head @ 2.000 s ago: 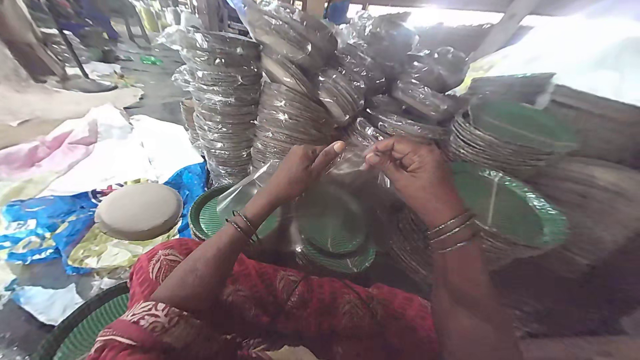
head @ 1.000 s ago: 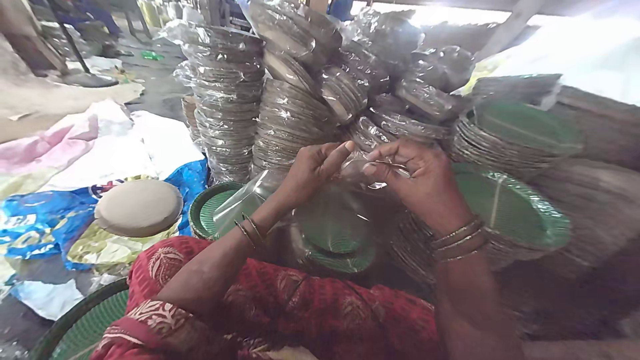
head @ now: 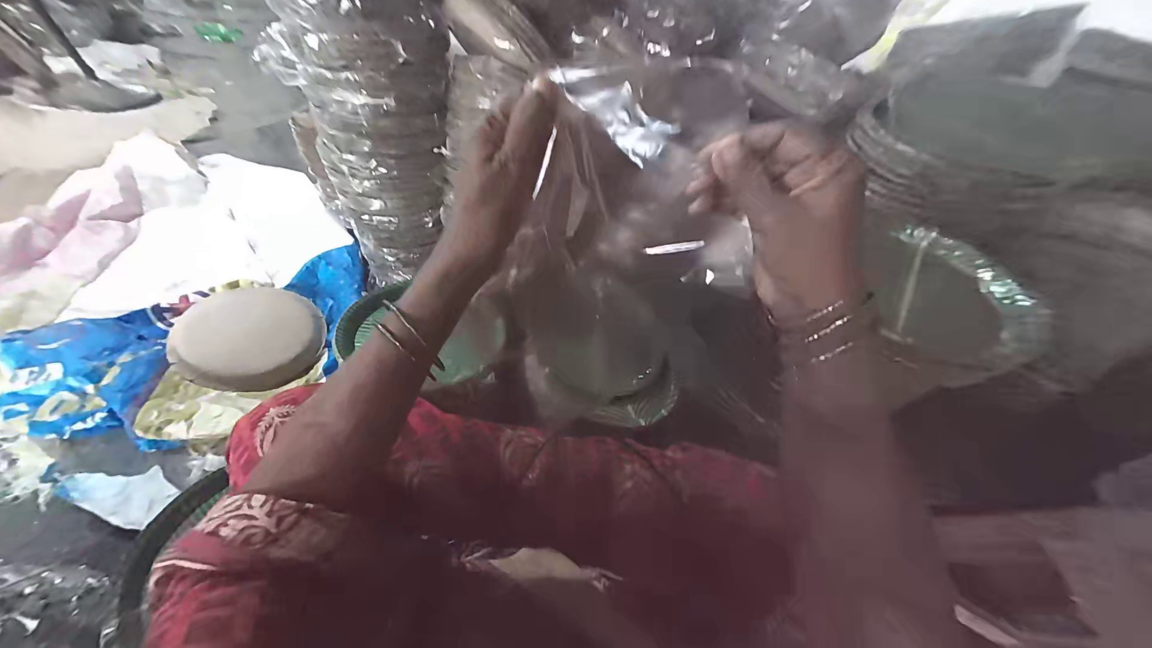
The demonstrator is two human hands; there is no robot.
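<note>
A clear plastic bag (head: pixel 630 135) is stretched between my two raised hands. My left hand (head: pixel 508 171) pinches its upper left edge between thumb and fingers. On the other side my right hand (head: pixel 783 189) has its fingers curled on the bag's right edge; blur hides the exact grip. The clear film hangs down in front of a round green plate (head: pixel 639 400) with a ribbed rim near my lap. Another green ribbed plate (head: pixel 360 319) lies behind my left forearm, partly hidden by it.
A tall stack of plastic-wrapped plates (head: pixel 369 135) stands behind my left hand, with more wrapped stacks beside it. Green plates (head: pixel 1017 306) are piled at the right. At the left, a round pale disc (head: pixel 247 337) rests on blue and yellow plastic sheeting (head: pixel 81 351). White cloth-like sheets (head: pixel 261 216) lie behind it.
My hands, close together before, have moved apart, and the clear plastic bag is now spread between them.
</note>
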